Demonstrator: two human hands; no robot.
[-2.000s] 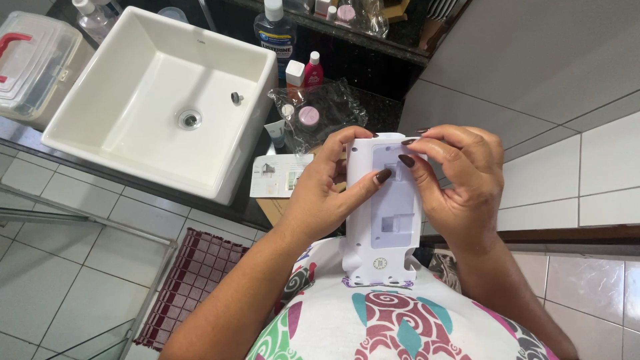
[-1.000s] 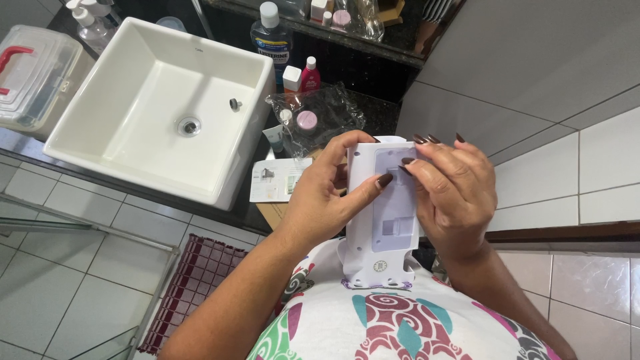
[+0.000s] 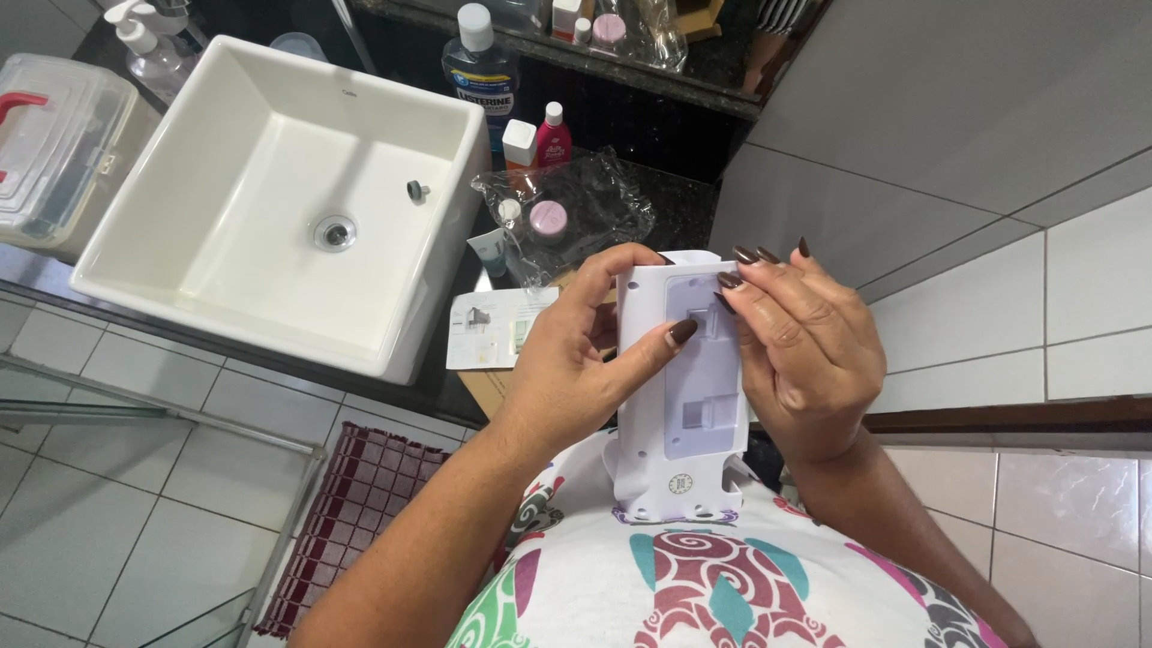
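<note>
A white plastic holder [image 3: 643, 396] with a pale, translucent back panel [image 3: 706, 378] is held upright against my patterned shirt. My left hand [image 3: 576, 342] grips its left side, the thumb lying across the panel and the fingers behind the edge. At the upper right corner, my right hand [image 3: 801, 342] has its fingertips on the edge, with some fingers raised. Small holes and two square recesses show on the holder's back. A printed paper sheet [image 3: 490, 328] lies left of my left hand, on a cardboard box [image 3: 486, 389]. The holder's far side is hidden.
A white square basin [image 3: 270, 207] holds a small dark part [image 3: 416, 191]. Behind the box are a clear plastic bag [image 3: 594, 198], a mouthwash bottle [image 3: 481, 81] and a red bottle [image 3: 553, 137]. A lidded plastic case [image 3: 63, 153] stands left. Tiled wall at right; woven mat [image 3: 360, 513] below.
The fingers of my right hand have shifted at the holder's upper right corner, with one now raised. My left hand keeps its hold, and the holder stays against the shirt.
</note>
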